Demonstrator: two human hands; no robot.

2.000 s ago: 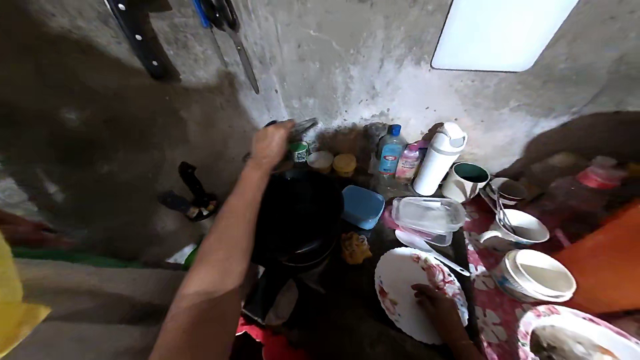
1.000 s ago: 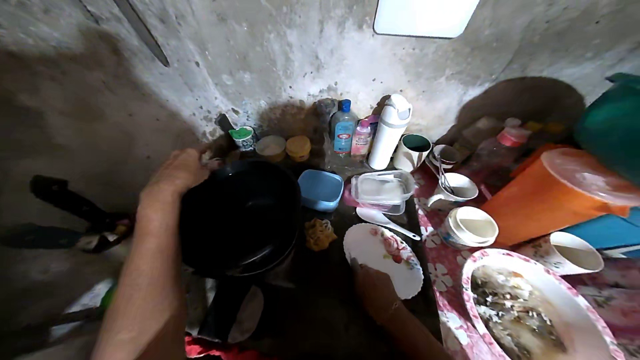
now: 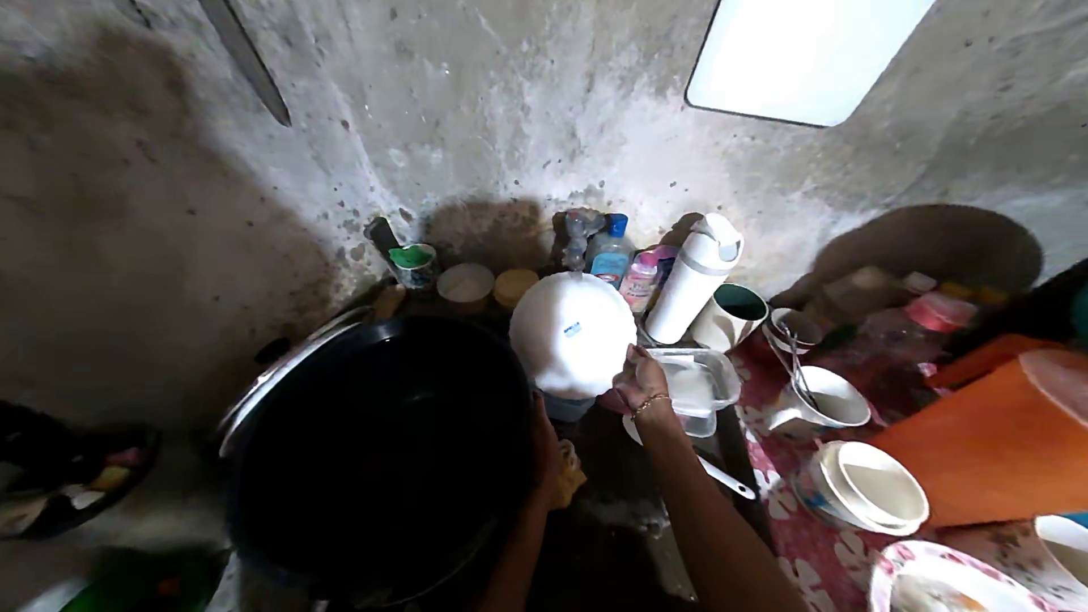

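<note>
A large black round pot (image 3: 382,459) fills the left middle, its dark inside facing me. My left hand (image 3: 544,455) is against the pot's right side and grips it, with some fingers hidden. My right hand (image 3: 642,378) holds a white plate (image 3: 571,331) by its lower right edge. The plate is raised upright, its plain underside with a small blue mark towards me. Behind it, a blue container (image 3: 568,408) is mostly hidden. Clear plastic containers (image 3: 693,387) lie just beyond my right wrist, and a white spoon (image 3: 727,478) lies beside my right forearm.
A metal lid (image 3: 285,370) leans behind the pot. Small tubs (image 3: 466,285), bottles (image 3: 610,255) and a white flask (image 3: 693,276) stand along the wall. Mugs (image 3: 829,398), stacked cups (image 3: 875,489), an orange container (image 3: 994,438) and a floral-rimmed dish (image 3: 892,565) are at the right.
My left hand has moved from the pot's far left rim to its right side. My right hand has lifted the plate from the dark surface and turned its underside towards me.
</note>
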